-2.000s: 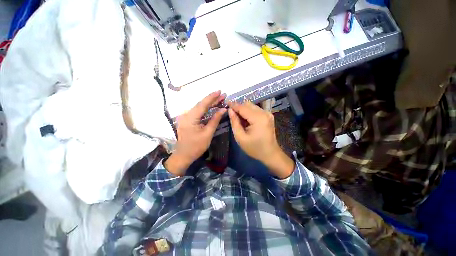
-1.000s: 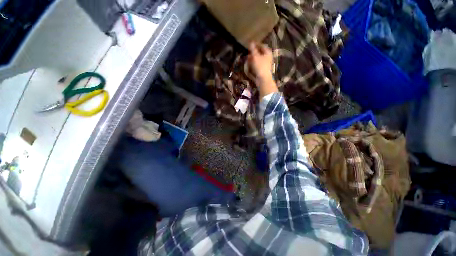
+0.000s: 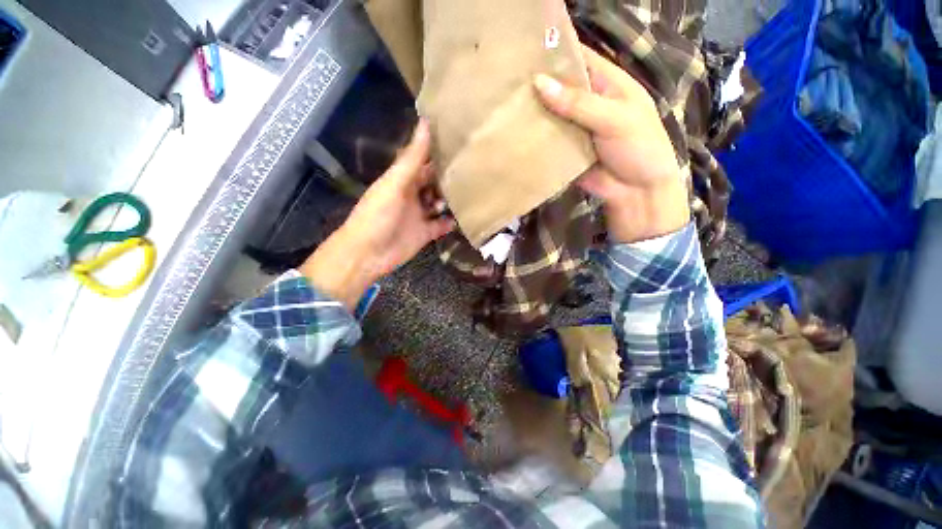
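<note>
A flat tan cut panel (image 3: 506, 124) with a small white mark near its upper right edge is held up at top centre. My right hand (image 3: 630, 139) grips its right side, thumb on top and fingers underneath. My left hand (image 3: 387, 222) is at its lower left edge, with some fingers hidden at or behind the panel. Brown plaid fabric (image 3: 553, 253) lies below and behind the panel, with a white tag (image 3: 501, 243) showing under its lower corner.
The white machine table (image 3: 134, 176) is at left with green-and-yellow scissors (image 3: 112, 246), red-and-blue snips (image 3: 210, 70) and a ruler strip (image 3: 232, 196) along its edge. A blue crate (image 3: 816, 196) stands at right. Tan garments (image 3: 790, 393) are piled at lower right.
The view has turned from the machine to the pile at right. My right hand has taken hold of the tan panel, and my left hand has come into view beside it.
</note>
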